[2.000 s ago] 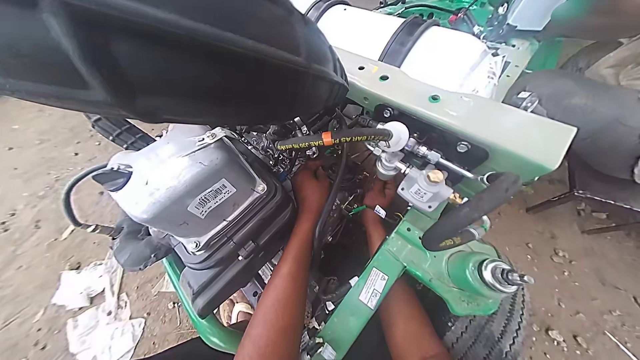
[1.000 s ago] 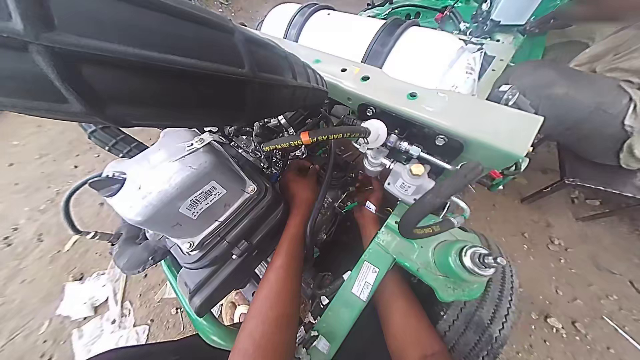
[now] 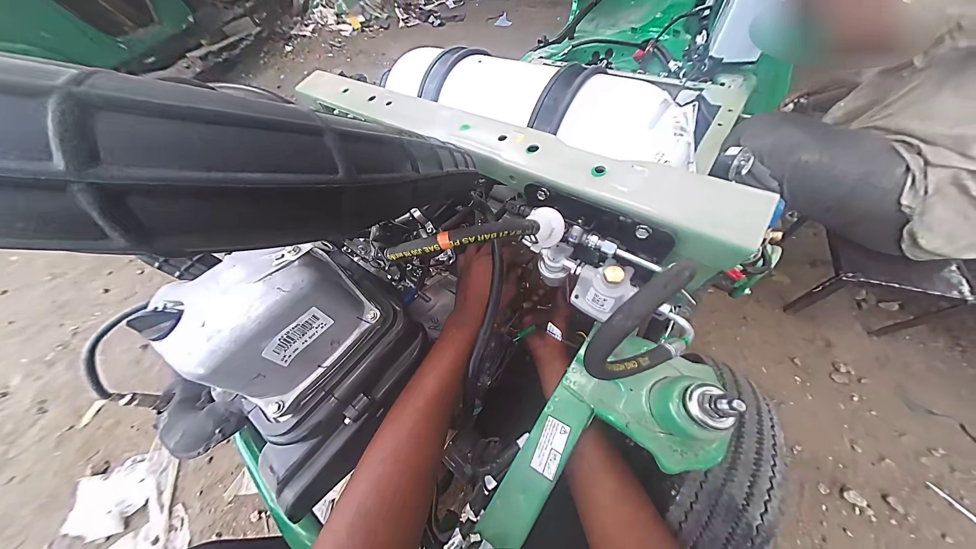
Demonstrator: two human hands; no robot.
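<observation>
My left hand (image 3: 476, 278) reaches down among wires and hoses in the engine bay of a green vehicle frame, under a black rubber hose (image 3: 465, 236) with yellow lettering; its fingertips are hidden. Deeper in the same gap, my right hand (image 3: 547, 328) is below a metal filter bowl (image 3: 555, 265) and beside a gas regulator (image 3: 604, 290) with a brass plug. A black cable (image 3: 488, 313) runs down across my left hand and wrist. Whatever my fingers touch is hidden by the hoses and shadow.
A large black ribbed duct (image 3: 229, 168) juts in from the left above a grey airbox (image 3: 259, 328). A pale green crossbeam (image 3: 534, 152) spans in front of a white gas cylinder (image 3: 496, 84). A tyre (image 3: 740, 473) lies lower right. Another person's leg (image 3: 823, 175) is at the right.
The view has shifted, showing more ground at the top. Both of my hands stay in the same gap among the hoses.
</observation>
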